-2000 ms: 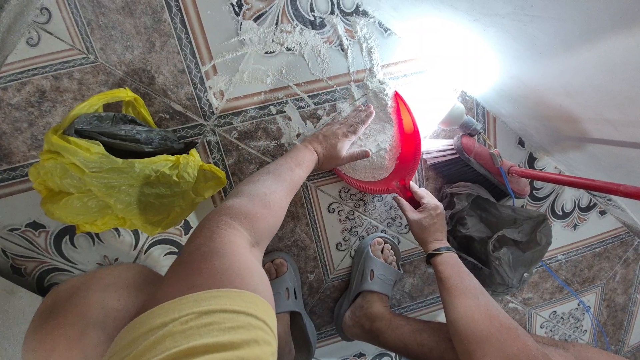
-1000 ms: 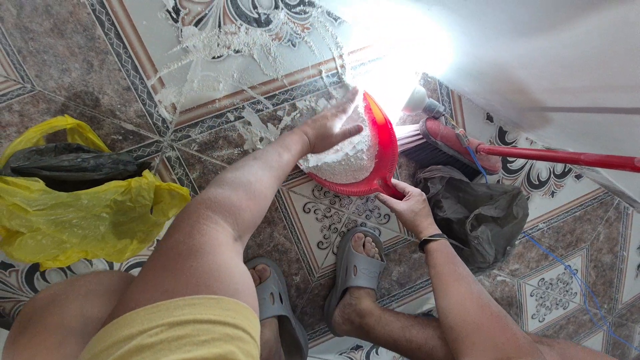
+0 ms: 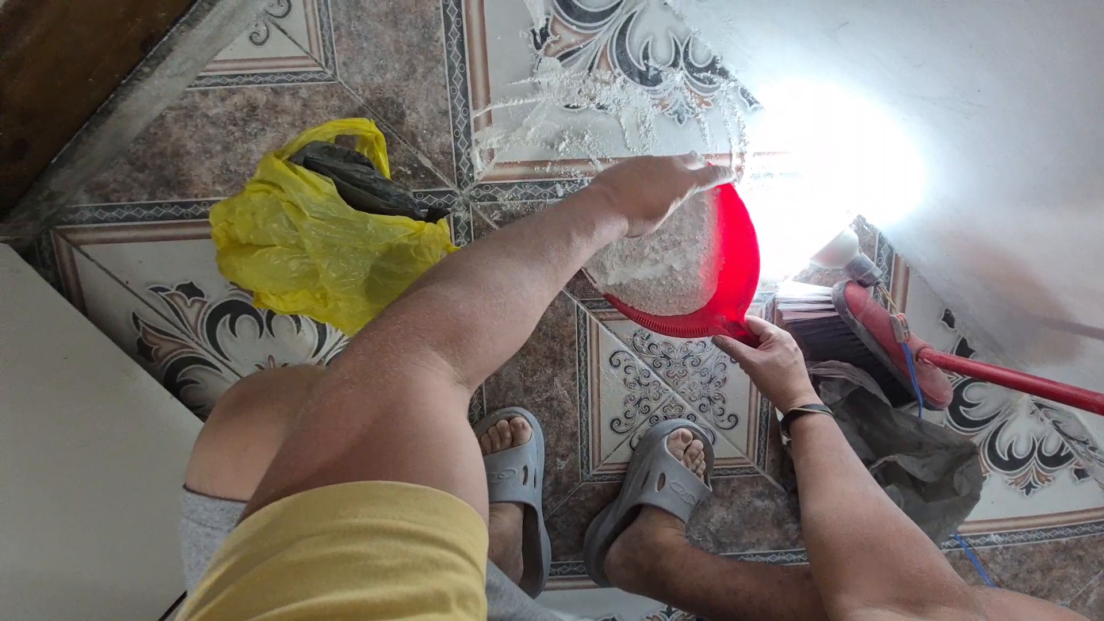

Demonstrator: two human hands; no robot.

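A red plastic dustpan (image 3: 737, 259) holds a heap of whitish powder (image 3: 660, 272). My right hand (image 3: 770, 358) is closed around its handle at the near end. Over the dustpan's far left edge, my left hand (image 3: 660, 190) seems to touch the rim, with the thumb and fingertips toward the right; whether it grips the rim cannot be made out. More white powder (image 3: 604, 112) lies smeared over the floor tiles beyond the hand.
A yellow plastic bag (image 3: 319, 241) with a dark bag in it lies left of my arm. At right are a red broom (image 3: 897, 345), a lit bulb (image 3: 837, 248) with a blue wire, and a dark plastic bag (image 3: 906, 448). My sandalled feet are below the dustpan.
My left hand has moved from above the powder, where its fingers were spread, to the far rim of the dustpan. My right hand keeps hold of the handle.
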